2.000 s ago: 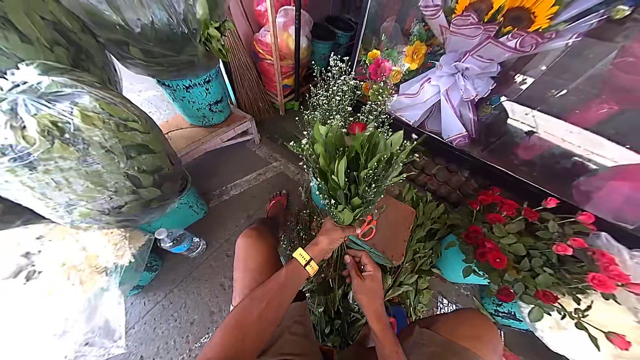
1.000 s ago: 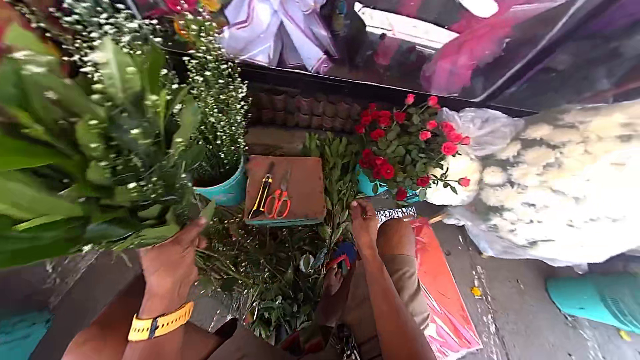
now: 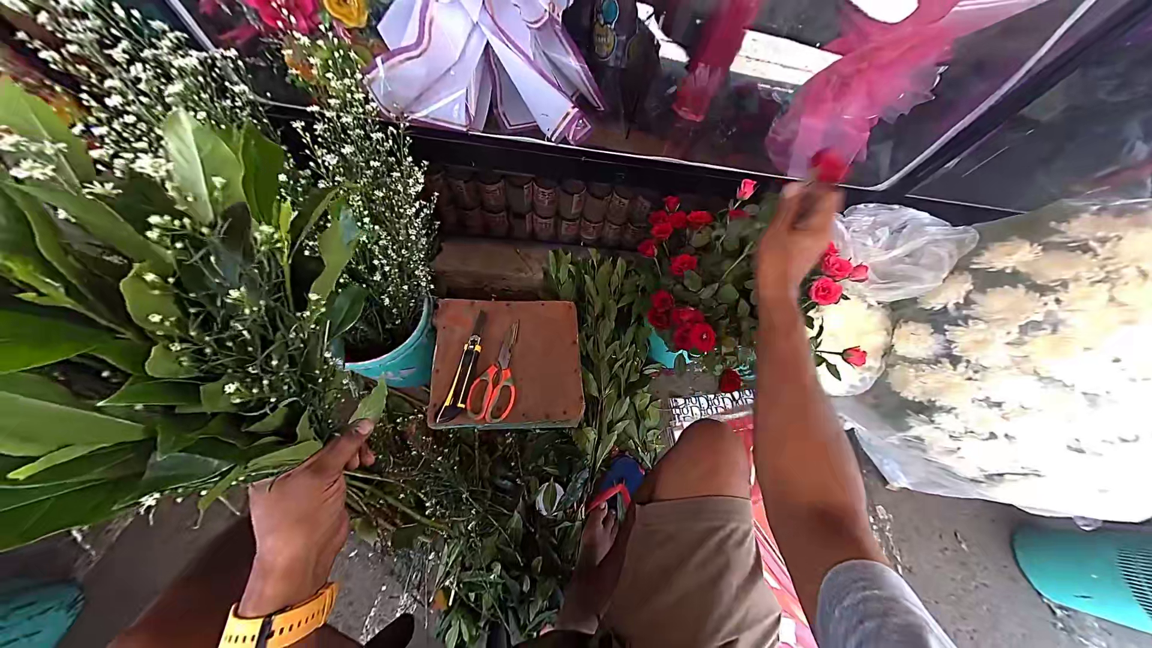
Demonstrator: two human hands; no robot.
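My left hand, with a yellow watch strap at the wrist, is closed around the stems of a bouquet of broad green leaves and small white flowers at the left. My right hand is raised over the red roses at the right, blurred, with a red rose at its fingertips; its grip on the stem is hard to see. Between my hands, a box cutter and orange-handled scissors lie on a brown square-topped stool.
A teal bucket of white filler flowers stands left of the stool. Cut leafy stems lie right of it, with more greenery by my feet. White chrysanthemums in plastic are at the right. A glass display case runs along the back.
My right hand has moved up from beside my knee to the roses, and a red rose now shows at its fingertips. The left hand still holds the bouquet. The view has swung right since the oldest frame.
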